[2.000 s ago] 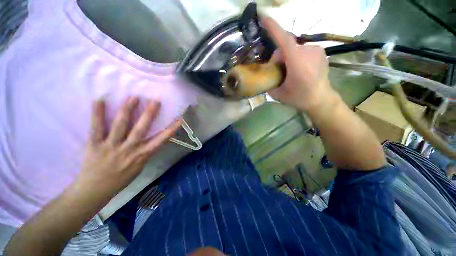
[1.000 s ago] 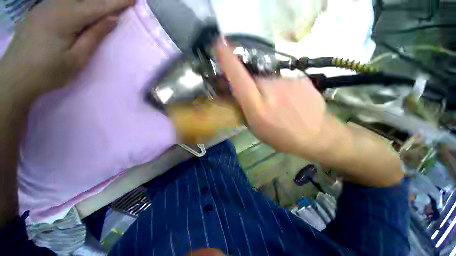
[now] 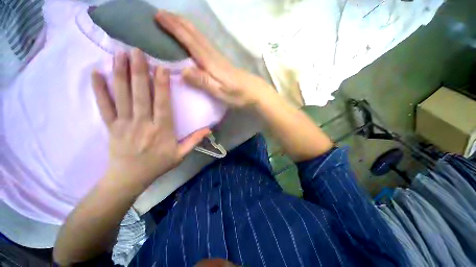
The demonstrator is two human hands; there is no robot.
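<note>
The pale pink sleeveless top (image 3: 52, 112) lies spread on the grey padded pressing board (image 3: 242, 122), its round neckline facing the far side. My left hand (image 3: 141, 120) lies flat on the top below the neckline, fingers apart, holding nothing. My right hand (image 3: 216, 75) is at the top's shoulder beside the neckline, fingers extended, with no tool in it. Its fingertips reach over the grey board inside the neck opening. White ribbon loops (image 3: 213, 148) hang from the top near my left thumb, over the board's near edge. The iron is not in view.
A bright white cloth (image 3: 323, 41) lies at the far right end of the board. A cardboard box (image 3: 448, 117) stands on the green floor at right. Grey striped garments (image 3: 443, 208) hang at lower right. Striped fabric (image 3: 21, 31) lies at upper left. A dark round base (image 3: 387, 161) stands on the floor.
The iron that my right hand held has left the view, and my right hand is now on the top. My left hand has moved from the upper left onto the top below the neckline.
</note>
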